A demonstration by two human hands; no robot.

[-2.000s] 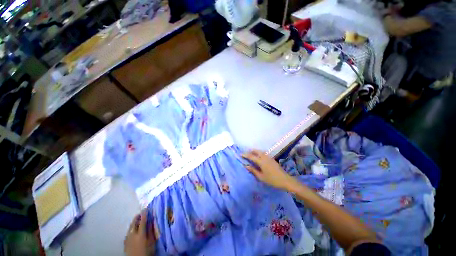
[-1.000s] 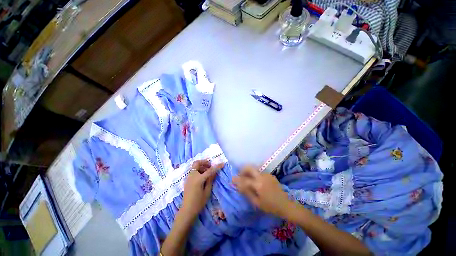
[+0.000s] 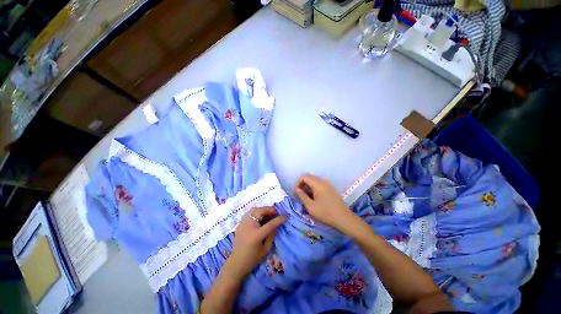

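Note:
A light blue floral dress [image 3: 240, 147] lies face up, its neckline toward the upper left. A white lace waistband [image 3: 212, 230] crosses it, and white lace edges the V-neck. My left hand [image 3: 252, 239] is on the gathered skirt just below the waistband, thumb and fingers pinching cloth. My right hand [image 3: 321, 199] is close by on the right, its fingertips pinching the skirt's side edge near the waistband's end. The exact grip is partly hidden by the fingers. Black thread snips [image 3: 339, 125] lie on the table, above and right of my hands.
Another blue floral dress [image 3: 473, 227] is heaped over a blue bin [image 3: 492, 150] at right. A tape measure [image 3: 378, 165] runs along the near edge. A clipboard [image 3: 40, 264] and printed page [image 3: 80, 227] lie left. A glass bottle [image 3: 376, 37] and power strip [image 3: 437, 52] stand at back.
My left hand has moved from the waistband onto the skirt just below it. My right hand, blurred before, has come up beside the waistband's end. The view has shifted slightly; the snips lie untouched.

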